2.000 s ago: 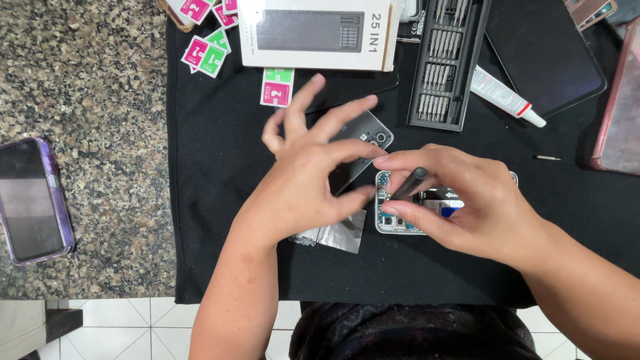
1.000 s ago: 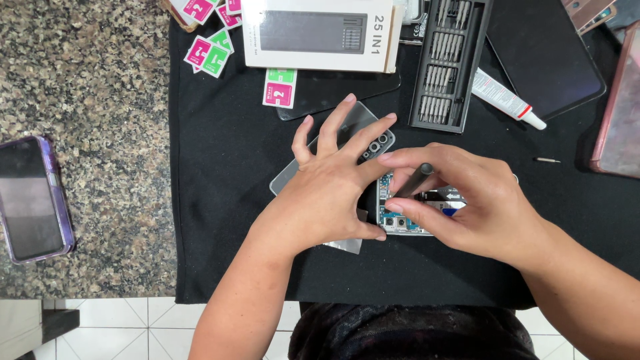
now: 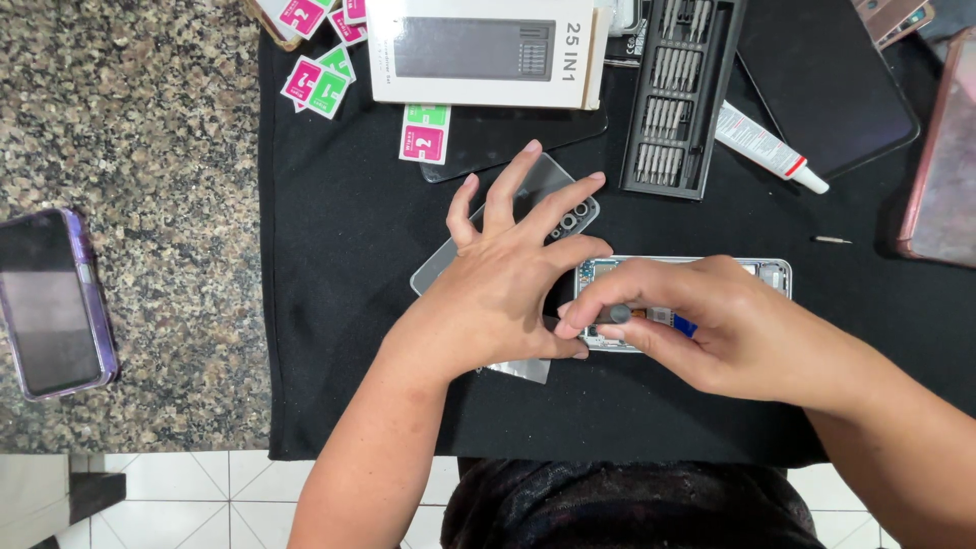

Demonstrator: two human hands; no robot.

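An opened smartphone (image 3: pixel 779 273) lies on the black cloth with its inner boards showing. My right hand (image 3: pixel 686 324) is over it, thumb and fingers closed on a dark screwdriver (image 3: pixel 619 313), seen nearly end-on; its tip is hidden. My left hand (image 3: pixel 507 290) is spread, its thumb and index finger at the phone's left end, bracing it. Whether anything is pinched there cannot be made out. Under my left hand lies a grey phone back cover (image 3: pixel 543 183) with camera rings. A small clear plastic bag (image 3: pixel 526 370) sticks out below that hand.
Beyond my hands lie a screwdriver set box (image 3: pixel 480 53), a bit case (image 3: pixel 672 99), a white tube (image 3: pixel 762 145), a dark screen (image 3: pixel 831 84) and wipe packets (image 3: pixel 316 85). A loose driver bit (image 3: pixel 831 240) lies right of the opened phone. A purple-cased phone (image 3: pixel 53 305) rests on the granite counter.
My left hand was raised two seconds ago and has come down to the phone's left end. The screwdriver in my right hand has tipped from a slant to nearly upright.
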